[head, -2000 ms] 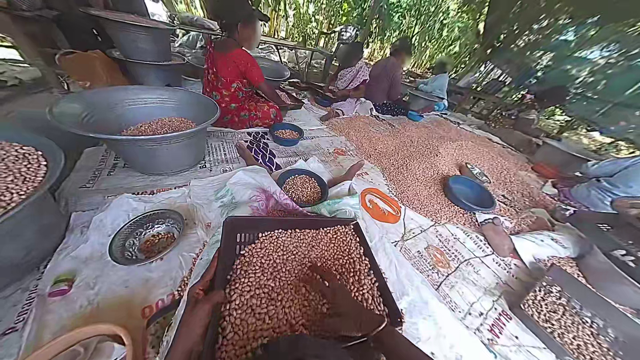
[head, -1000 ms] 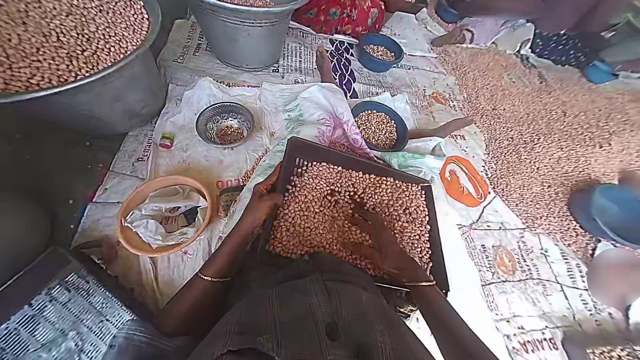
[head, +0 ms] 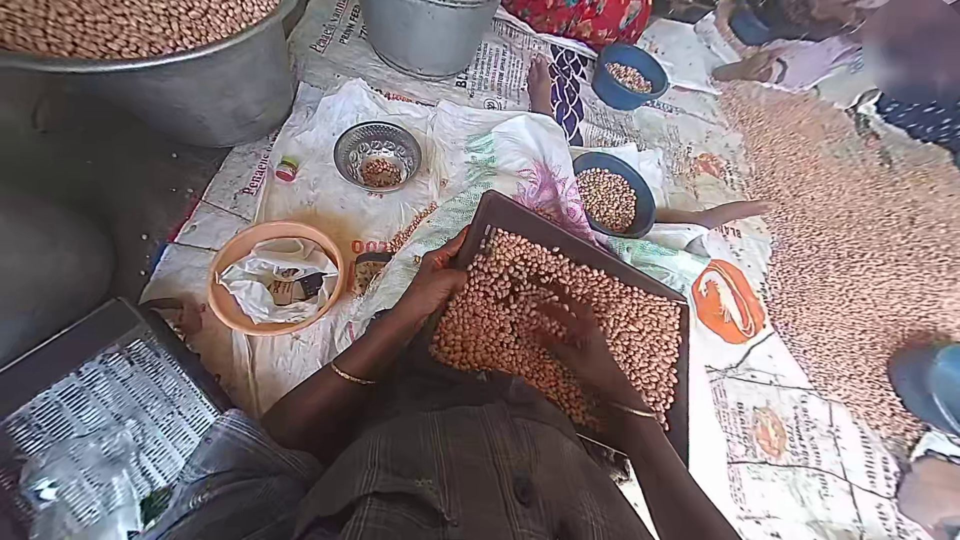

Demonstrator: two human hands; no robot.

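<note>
A dark rectangular tray (head: 585, 256) full of reddish-brown nuts or beans (head: 637, 322) rests tilted at my lap. My left hand (head: 439, 277) grips the tray's left rim. Over the heap, my right hand (head: 574, 337) has its fingers spread and touches the nuts; whether it holds any cannot be told. Just beyond the tray stands a blue bowl (head: 615, 191) with paler nuts. A patterned metal bowl (head: 377, 154) holds a few nuts, and an orange basin (head: 217, 289) has a white plastic bag in it.
Large metal basins (head: 225, 105) stand at the upper left. A slatted crate (head: 112, 405) lies at lower left. Nuts are spread widely (head: 847, 262) over printed sacks at right, beside another blue bowl (head: 930, 382). Other people's limbs (head: 720, 214) reach in near the upper right.
The view has tilted down and shifted since two seconds ago. My left hand stays at the tray's left side; my right hand stays over the nuts.
</note>
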